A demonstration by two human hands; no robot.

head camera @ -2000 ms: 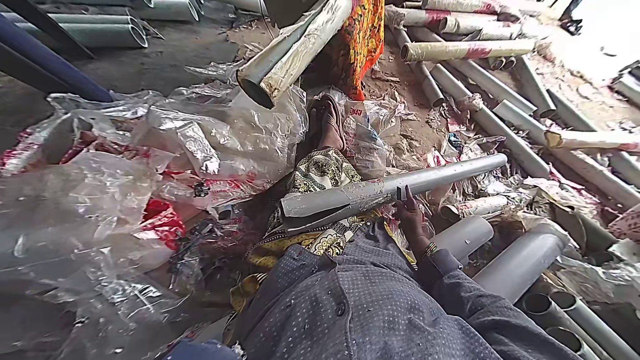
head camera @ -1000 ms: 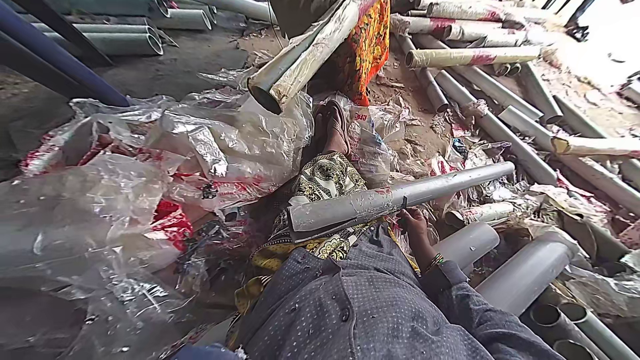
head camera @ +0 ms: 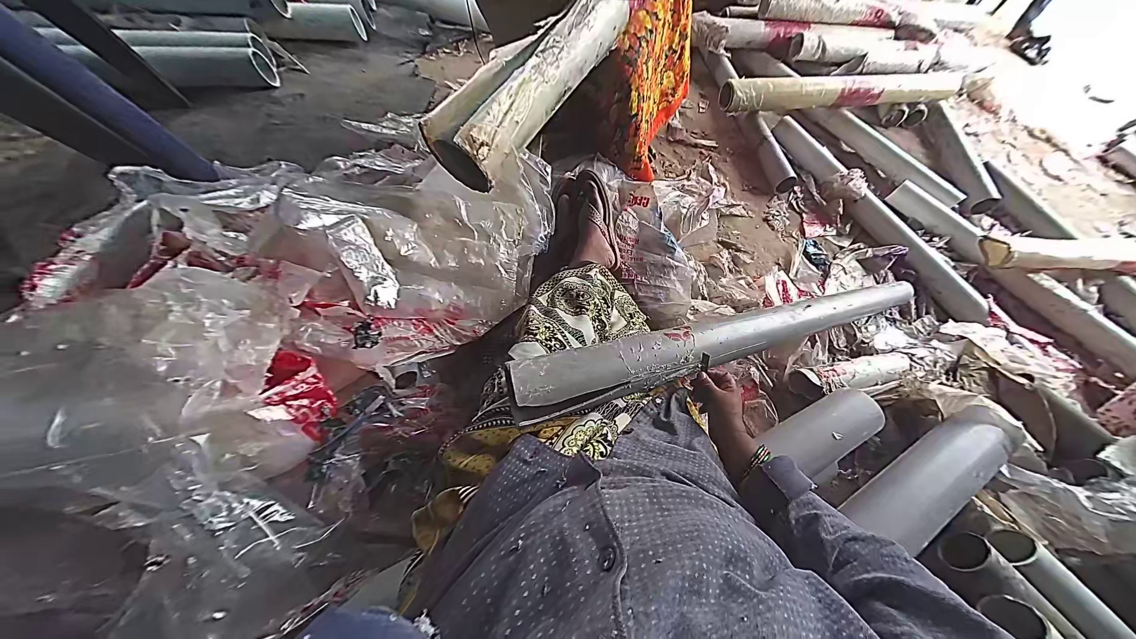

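Observation:
A grey tube (head camera: 763, 327), slit lengthwise at its wide near end, lies across my legs over the patterned cloth (head camera: 581, 311). My right hand (head camera: 721, 401) is closed at the tube's lower edge, on a small dark piece that sticks up beside the slit; whether this is a blade or a flap of the tube I cannot tell. A beaded bracelet is on that wrist. My left hand is not in view. Just right of my right hand lie thick grey tubes (head camera: 932, 479).
Crumpled clear plastic film (head camera: 399, 240) covers the ground at left. Tubes (head camera: 887, 248) lie scattered at right, and more pipes (head camera: 186, 64) at upper left. A wrapped pair of tubes (head camera: 532, 98) juts in at top, beside an orange flowered cloth (head camera: 652, 89).
My right hand has shifted left along the tube's lower edge, toward its wide slit end. The tube remains across my legs.

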